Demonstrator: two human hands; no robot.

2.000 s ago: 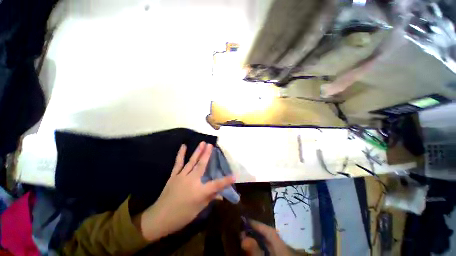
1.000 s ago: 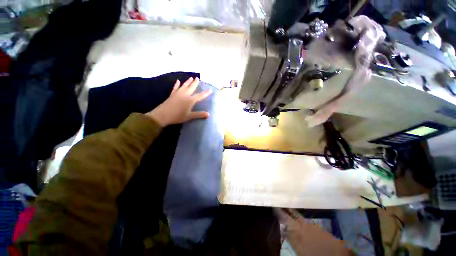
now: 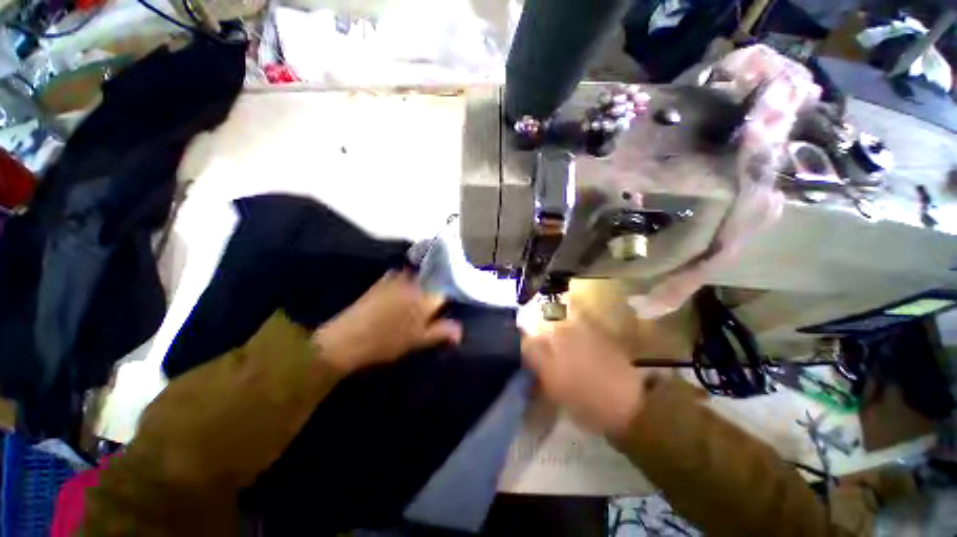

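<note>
The black fabric panel (image 3: 420, 425) lies across the table's front edge, left of the sewing machine's needle area. Grey facing (image 3: 472, 472) shows along its right side, and more grey shows at its upper edge near the presser foot. My left hand (image 3: 388, 323) lies on the black cloth with fingers bent, slightly blurred. My right hand (image 3: 582, 372) is at the cloth's right edge, just below the presser foot area, its fingertips on the cloth beside the bright needle light. The needle itself cannot be made out. No scissors show in my right hand.
The sewing machine (image 3: 651, 178) fills the right, with a pink cloth strip (image 3: 735, 226) hanging from it. Black looped scissor handles (image 3: 726, 357) lie right of the needle. A dark cloth pile (image 3: 100, 241) is at left, a blue basket (image 3: 37, 488) at lower left.
My right hand has come up onto the cloth by the needle. The black panel has turned and moved right, its grey side now mostly covered. My left hand has moved down.
</note>
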